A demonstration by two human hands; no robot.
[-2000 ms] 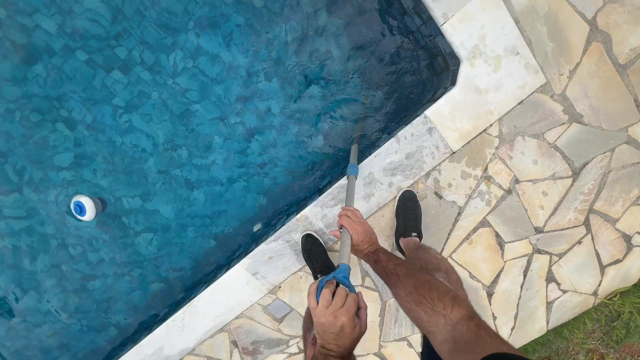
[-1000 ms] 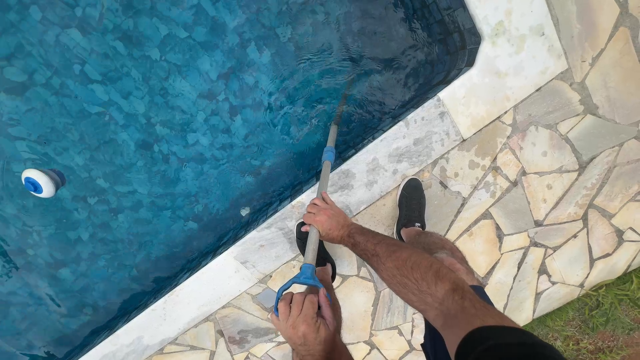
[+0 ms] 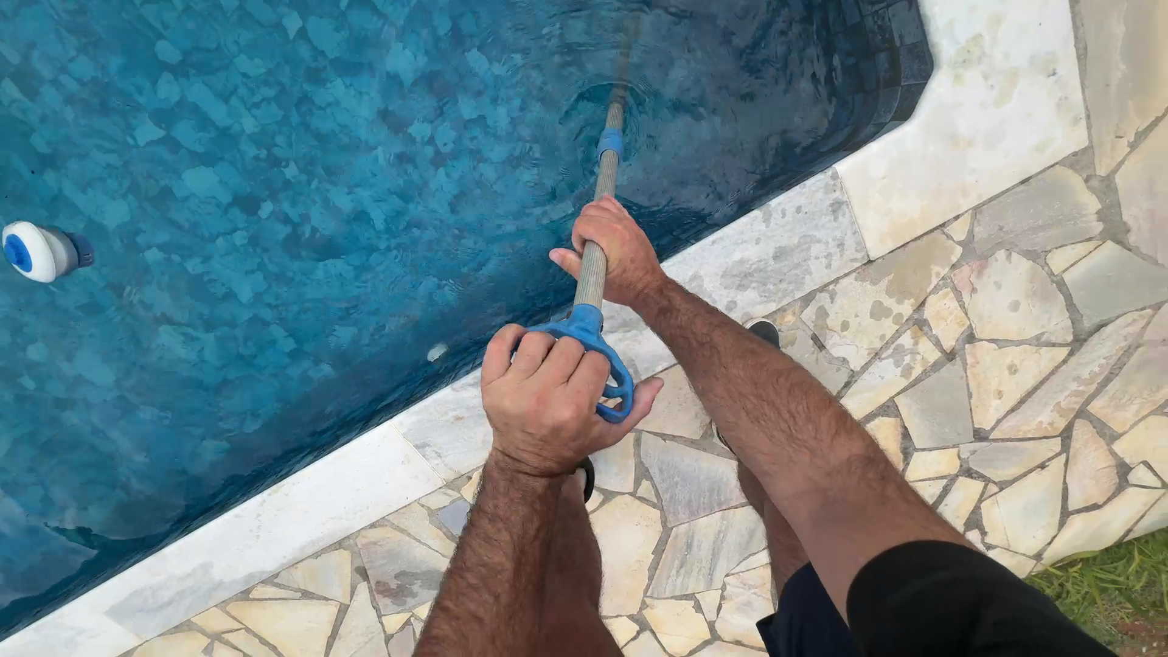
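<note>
A grey telescopic pole [image 3: 591, 276] with a blue locking collar [image 3: 610, 140] and a blue D-shaped handle [image 3: 623, 388] reaches into the swimming pool's water [image 3: 301, 182]. My left hand [image 3: 546, 392] is closed around the blue handle at the near end. Farther up, my right hand [image 3: 616, 248] grips the grey shaft, between the handle and the collar. Ripples ring the spot where the pole enters the water. Its far end is under water and cannot be made out.
Pale stone coping [image 3: 301, 511] borders the pool diagonally, with a corner at the upper right. Irregular stone paving [image 3: 693, 538] lies under my feet, near the edge. Grass [image 3: 1118, 584] shows at lower right. A white and blue floating dispenser [image 3: 44, 252] is on the water at left.
Both hands have moved forward with the pole, away from my body. The handle is now over the pool's edge; it was above the paving before.
</note>
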